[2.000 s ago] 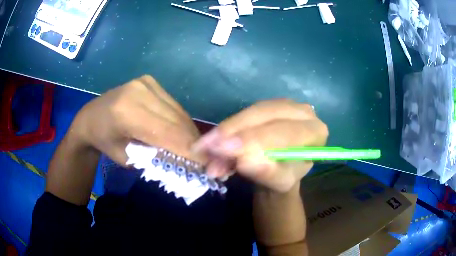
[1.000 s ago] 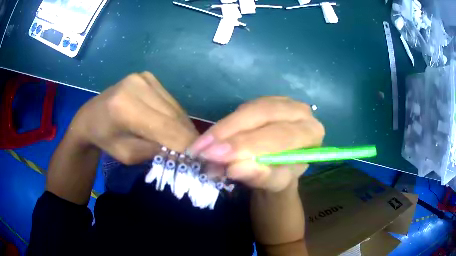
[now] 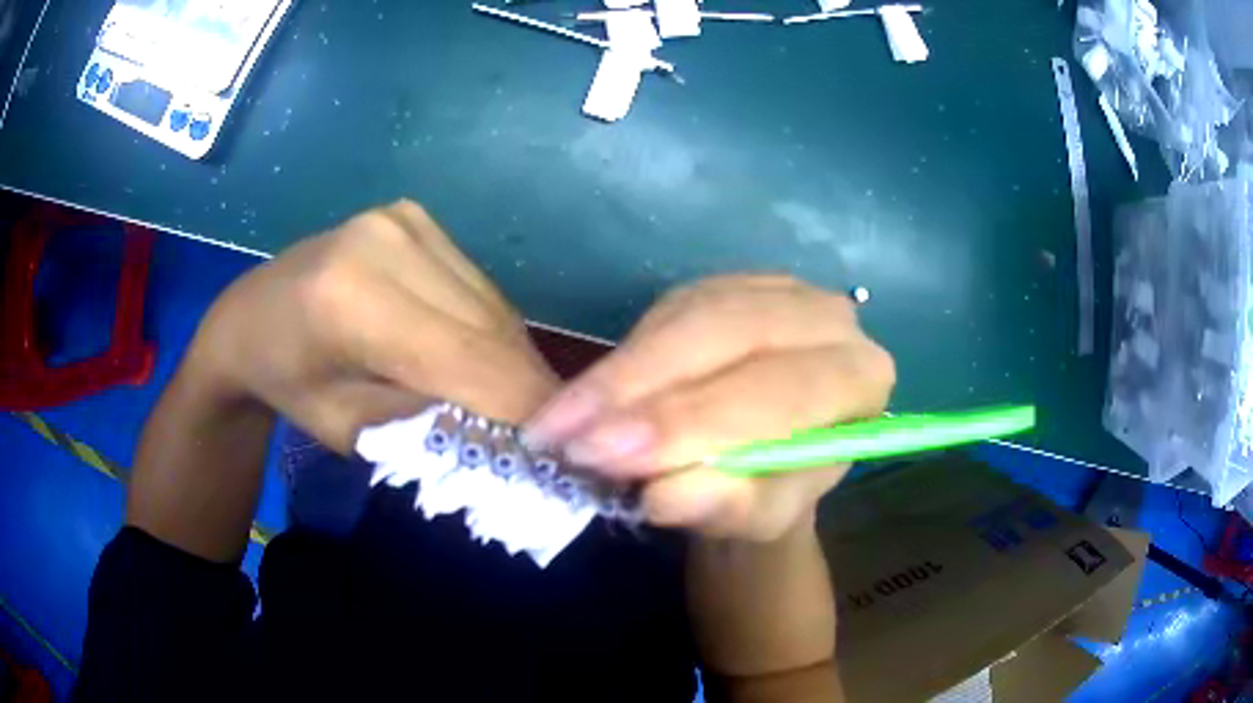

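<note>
My left hand (image 3: 371, 323) holds a fanned bunch of workpieces (image 3: 495, 467) below the bench's near edge. Their round, dark-centred ends show in a row, with a ragged mass of white tabs (image 3: 474, 511) below. My right hand (image 3: 749, 392) holds a bright green craft knife (image 3: 893, 437) with its handle pointing right. Its fingertips are at the right end of the bunch. The knife's tip is hidden by the fingers. More tabbed rods (image 3: 625, 62) lie crossed on the dark green bench mat (image 3: 550, 179) at the top.
A white scale-like panel (image 3: 172, 69) lies at upper left. At right are a steel strip (image 3: 1076, 206), crumpled clear plastic bags (image 3: 1161, 83) and a clear box (image 3: 1182, 330) of pale parts. Below are a red stool (image 3: 83, 371) and a cardboard box (image 3: 962, 577).
The white tabs under the bunch have swung left and spread into a ragged mass, after hanging more separately a second ago. The green handle has tilted slightly. Both hands keep their holds.
</note>
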